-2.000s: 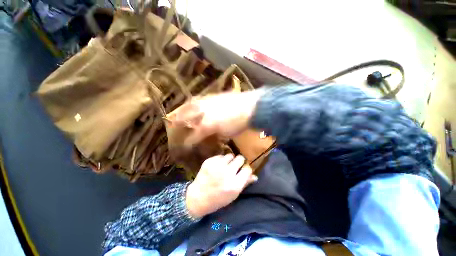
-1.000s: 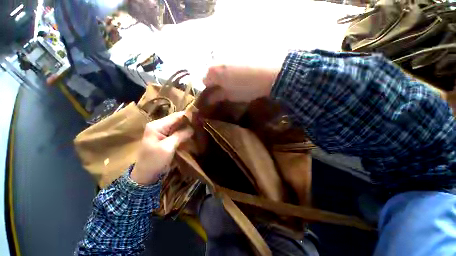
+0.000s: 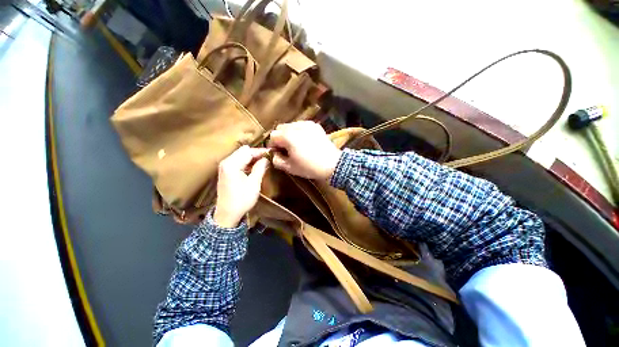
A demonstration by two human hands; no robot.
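A brown tote bag (image 3: 360,227) lies open on my lap, its mouth edge curving toward me. One pair of handles (image 3: 339,271) falls over the apron; another loop (image 3: 502,61) reaches over the table edge. My left hand (image 3: 237,183) and my right hand (image 3: 302,149) meet at the bag's far top corner and pinch a small tan piece between the fingertips. The fingers hide most of it; I cannot tell if it is the zipper end.
Tan-brown bags (image 3: 183,129) are heaped at the left on a dark, yellow-lined surface (image 3: 102,196). A worn red strip (image 3: 461,112) runs along the pale table's edge (image 3: 353,74). A hammer (image 3: 587,118) lies on the table at the right.
The open bag has turned and its handles now lie over my apron and the table edge. My hands have come together at its corner. The view has shifted, showing the hammer and red strip again.
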